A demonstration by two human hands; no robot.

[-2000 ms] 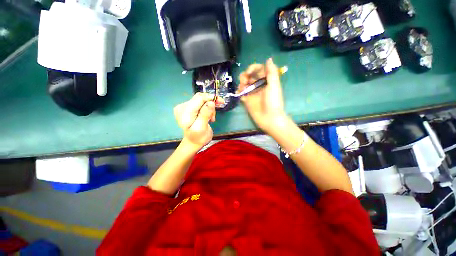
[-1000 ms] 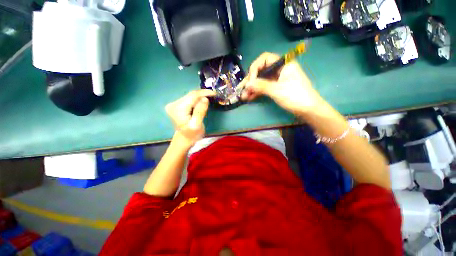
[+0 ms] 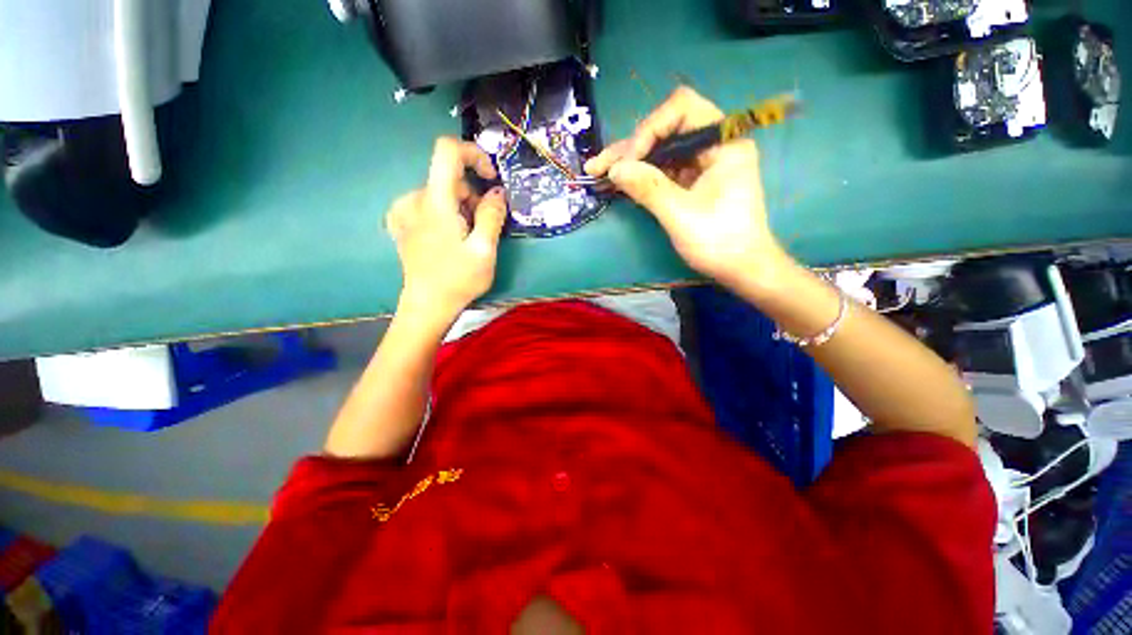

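The camera front module (image 3: 546,211), a black rounded shell with a circuit board inside, lies open on the green bench below the black camera head (image 3: 478,37). Thin yellow, red and dark wires (image 3: 531,139) run from the head to the board. My left hand (image 3: 449,230) holds the left edge of the shell with thumb and fingers. My right hand (image 3: 695,186) holds a dark pen-like tool (image 3: 685,146) with a yellow rear end. Its fingertips are at the wires on the board's right edge; the tool's tip is hidden there.
Another white-and-black camera (image 3: 75,62) lies at the left. Several spare front modules (image 3: 999,93) sit at the upper right. Below the bench edge (image 3: 248,335), many cameras (image 3: 1012,323) lie at the right, near a blue crate (image 3: 776,385). A white box on a blue stand is lower left.
The view has shifted, so the bench things sit higher. My left hand has moved from the shell's lower part to its left edge. My right hand stays at the right side with the tool.
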